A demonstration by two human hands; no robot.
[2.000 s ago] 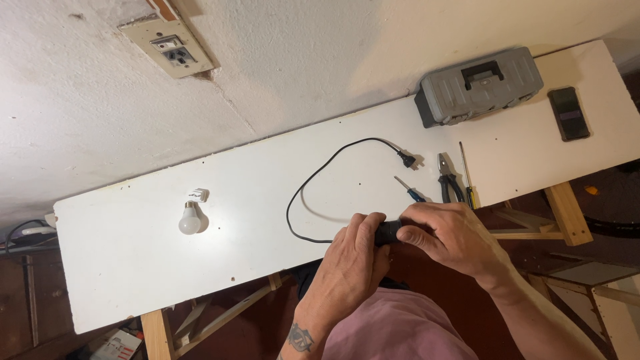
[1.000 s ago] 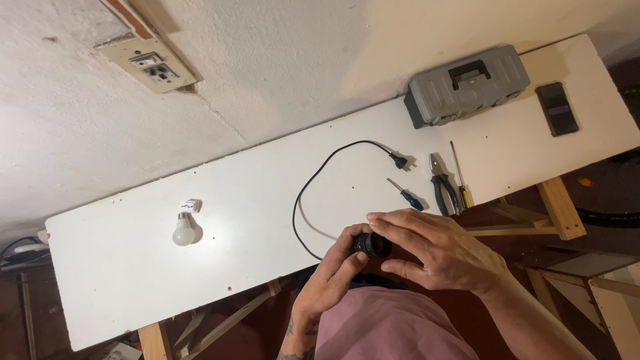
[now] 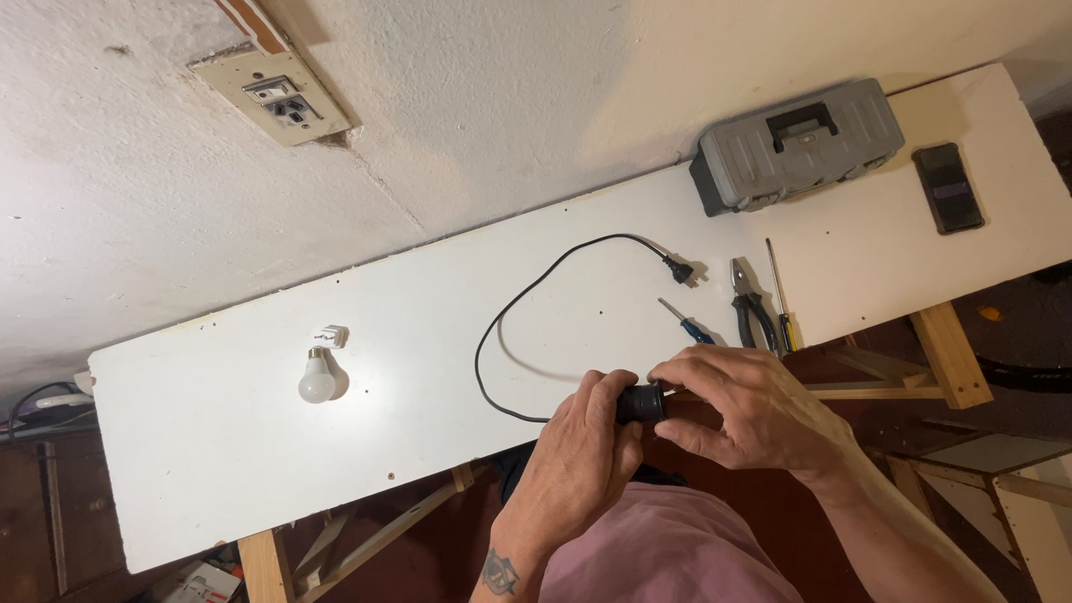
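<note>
My left hand [image 3: 590, 440] grips a black lamp socket [image 3: 643, 403] just off the front edge of the white table. A black cord [image 3: 478, 352] runs from beside that hand in a loop over the table to a plug [image 3: 679, 270]. My right hand [image 3: 741, 406] is at the socket's right end, thumb and fingers apart around its rim; whether they touch it is hard to tell. Beyond the right hand lie a blue-handled screwdriver [image 3: 687, 322], pliers [image 3: 751, 306] with dark handles and a yellow-and-black-handled screwdriver [image 3: 781, 297]. A white light bulb [image 3: 316, 377] lies at the left, against a small white adapter [image 3: 332, 337].
A grey toolbox [image 3: 800, 151] stands at the back right of the white table [image 3: 209, 435], with a smartphone [image 3: 948, 188] to its right. A power outlet plate [image 3: 280, 99] is on the wall. Wooden trestle legs [image 3: 950, 356] show below the table.
Two seconds ago both hands were closed around the dark socket. The right hand has since opened, and the socket's round end now shows between the hands.
</note>
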